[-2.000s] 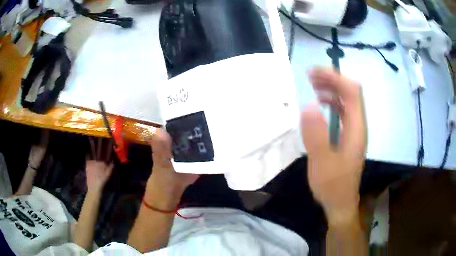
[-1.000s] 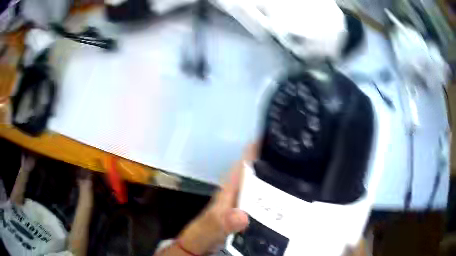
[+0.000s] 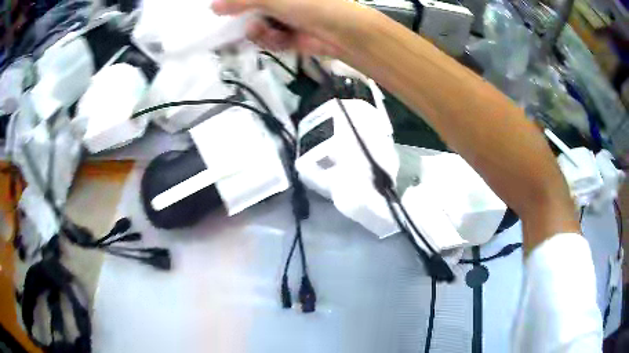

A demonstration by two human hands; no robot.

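My right hand [image 3: 290,24] reaches across the top of the view from the right, its fingers at a white camera housing [image 3: 186,27] at the upper left. The grip is partly cut off by the top edge. Dark cables hang below the hand. Below it, a white camera [image 3: 241,158] with a black head and a flat white antenna lies on its side. Another white camera [image 3: 352,158] with a dark panel lies to its right. My left hand is out of the picture.
More white housings [image 3: 114,103] crowd the back left. A white camera [image 3: 462,200] lies at the right. Black pigtail connectors [image 3: 303,293] rest on the pale sheet [image 3: 207,296]. A black cable bundle [image 3: 55,300] lies at left. Clear plastic bags [image 3: 507,41] are at the back right.
The view has shifted toward the back of the table. The camera held low in front is now out of that spot, and my right arm stretches to the back row. My left hand has left the view.
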